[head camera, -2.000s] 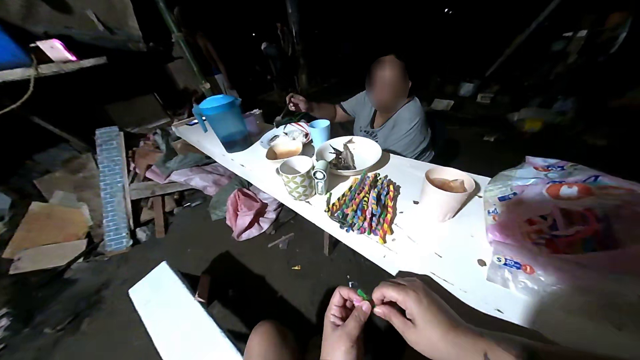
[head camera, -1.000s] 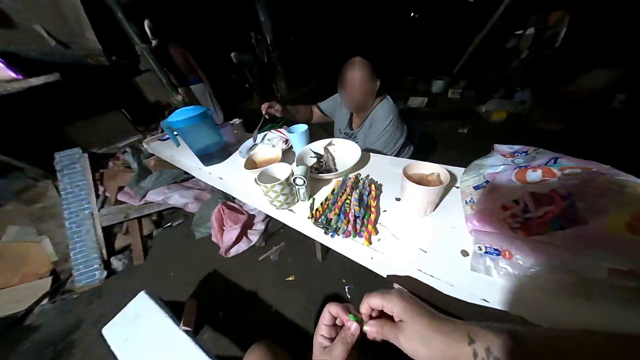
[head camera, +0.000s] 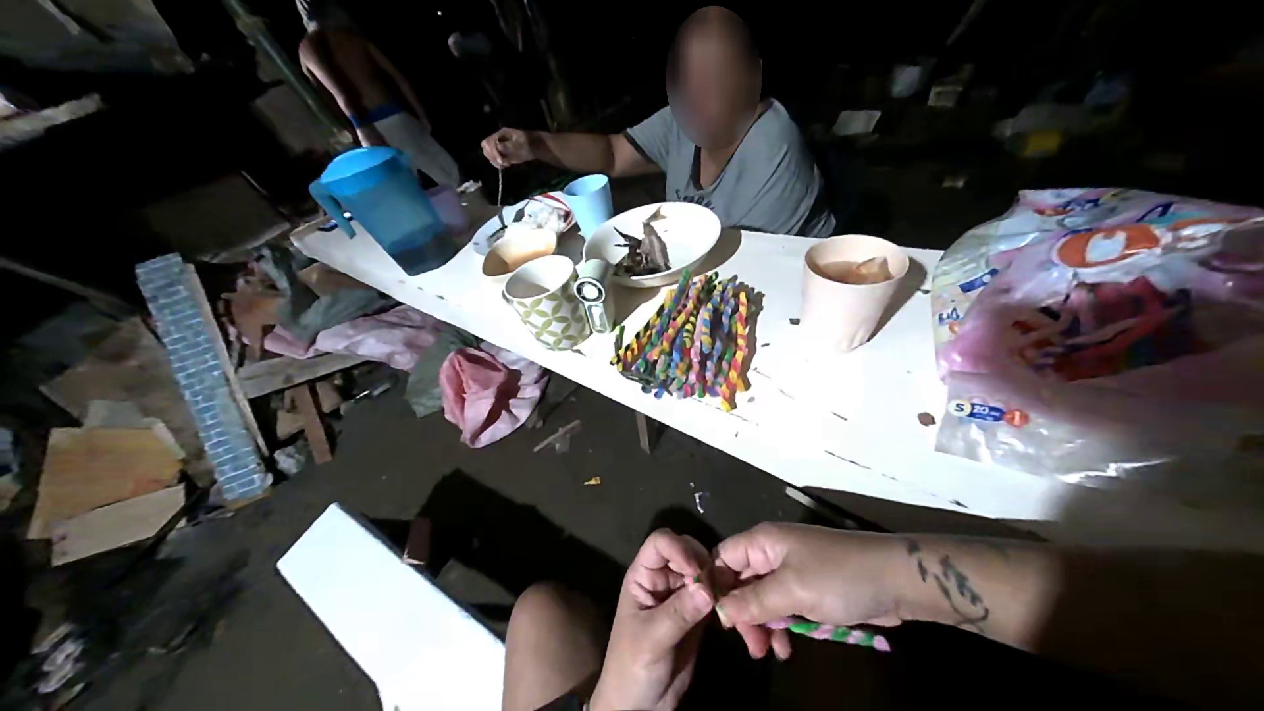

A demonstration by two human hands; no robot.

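Observation:
Below the table edge, my left hand (head camera: 667,612) and my right hand (head camera: 780,583) meet fingertip to fingertip, pinching a small green end between them. A pink and green twisted strand (head camera: 834,633) sticks out to the right from under my right hand. On the white table (head camera: 790,415) lies a bundle of multicoloured twisted strands (head camera: 691,341), side by side. Left of the bundle stand a green-patterned mug (head camera: 549,306) and a small cylindrical item with a round dark end (head camera: 592,291). To its right is a pale pink cup (head camera: 852,296) holding something brownish.
A clear and pink plastic bag (head camera: 1096,395) with colourful contents covers the table's right end. A white bowl (head camera: 696,232), a blue cup (head camera: 590,202) and a blue pitcher (head camera: 380,202) stand farther back. Across the table sits a person (head camera: 741,168). A white bench (head camera: 395,612) is at lower left.
The pink and green strand now shows beneath my right hand. Both hands have stayed together at the fingertips. A standing person is more visible at upper left; the view has shifted slightly.

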